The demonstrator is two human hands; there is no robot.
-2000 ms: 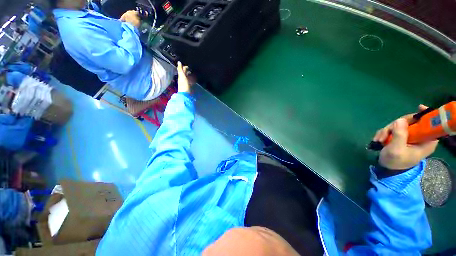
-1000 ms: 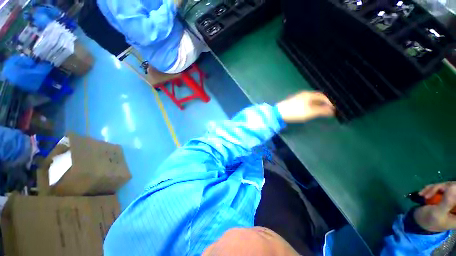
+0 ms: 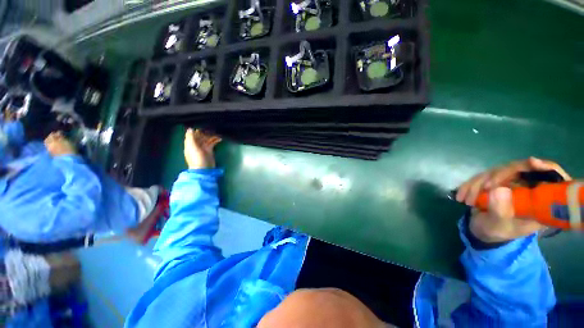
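Black foam trays (image 3: 288, 106) stand in an uneven stack in front of me. The top tray has square pockets, each with a black module (image 3: 308, 73) with a round greenish centre and shiny metal bits. My left hand (image 3: 202, 148) is at the stack's lower front edge, left of its middle; the fingertips meet the tray edge and their grip is unclear. My right hand (image 3: 496, 205) is closed around an orange electric screwdriver (image 3: 544, 204) above the bench at the right, its tip pointing left. No module shows in either hand.
The green bench (image 3: 307, 182) has its front edge close to my body. A neighbouring worker in a blue jacket (image 3: 57, 192) sits at the left. Another black tray (image 3: 128, 144) lies between that worker and the stack. A tiny light speck lies at the right.
The view has swung left, so the tray stack now lies across the front. My left hand, blurred beside the stack a second ago, is now at its lower front edge. The screwdriver stays in my right hand.
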